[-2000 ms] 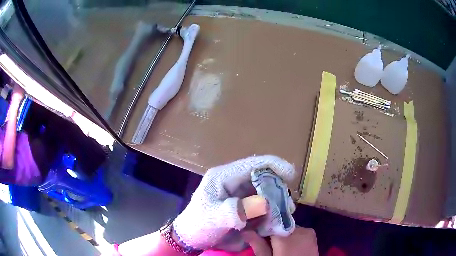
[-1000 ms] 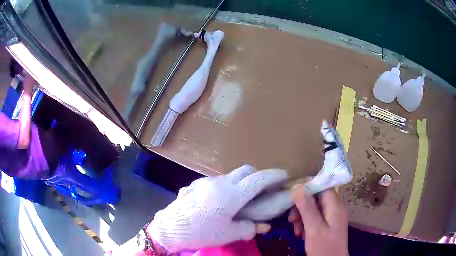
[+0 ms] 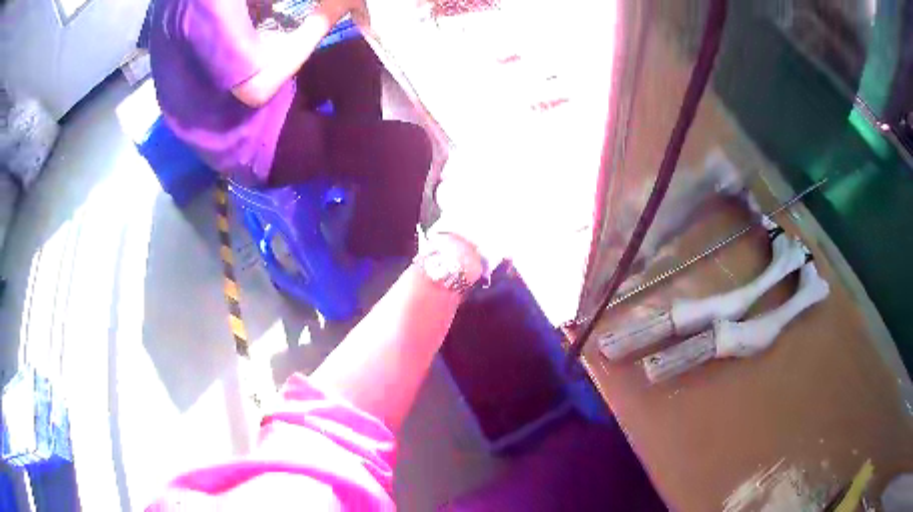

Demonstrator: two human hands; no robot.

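Two pale doll legs lie side by side on the brown bench cover at the right, close to the divider. The leg nearer the divider (image 3: 741, 300) and the other leg (image 3: 776, 325) have their feet towards the green belt and their ribbed ends towards the bench's near edge. My left arm reaches forward to the bright table, with a bracelet at the wrist (image 3: 450, 262). My left hand is lost in the glare, so its fingers and anything in them cannot be made out. My right hand is out of the picture.
The reflective divider (image 3: 661, 190) stands between the overexposed table (image 3: 531, 130) and the brown bench (image 3: 781, 420). A seated person (image 3: 220, 90) in purple works at the table's far side. Below are a blue stool (image 3: 300, 250) and a dark crate (image 3: 511, 360). The green belt (image 3: 851, 230) runs at right.
The view has swung left. My left arm has moved from the bench to the bright table. A second leg now lies beside the first; my right hand has left the picture.
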